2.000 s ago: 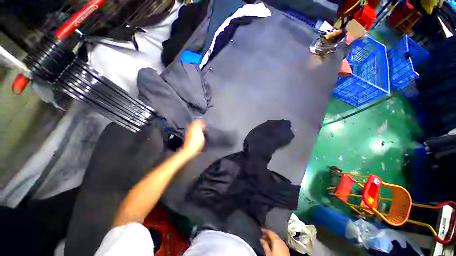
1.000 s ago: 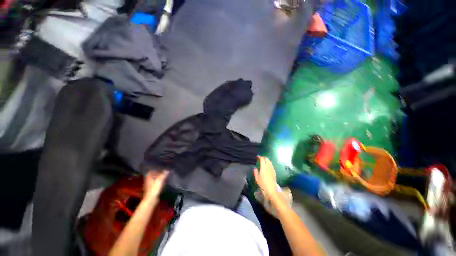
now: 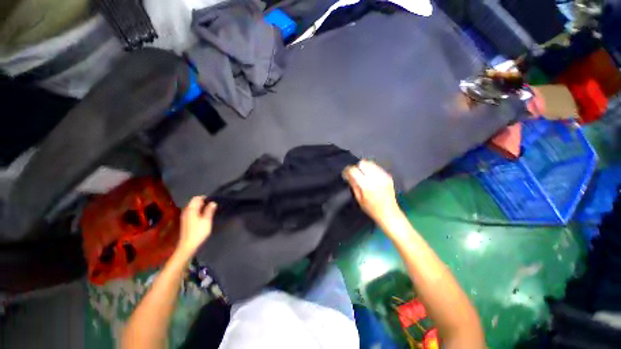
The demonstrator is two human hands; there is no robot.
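Note:
Black trousers (image 3: 293, 187) lie bunched on the near part of the dark grey ironing table pad (image 3: 354, 88), with one dark part hanging over the near edge. My left hand (image 3: 197, 221) pinches their left end. My right hand (image 3: 370, 184) grips their right end near the table's right edge. The cloth between my hands is crumpled, and its folds hide which part of the trousers each hand holds.
A steam iron (image 3: 487, 88) stands at the table's far right end. A grey garment (image 3: 238, 51) and a small black rectangle (image 3: 206, 116) lie at the left. A padded arm (image 3: 102, 129), red bag (image 3: 129, 228) and blue crate (image 3: 538, 170) surround the table.
The view has turned. Both hands have come up onto the table with the trousers between them, and the trousers' upper piece no longer stretches away across the pad.

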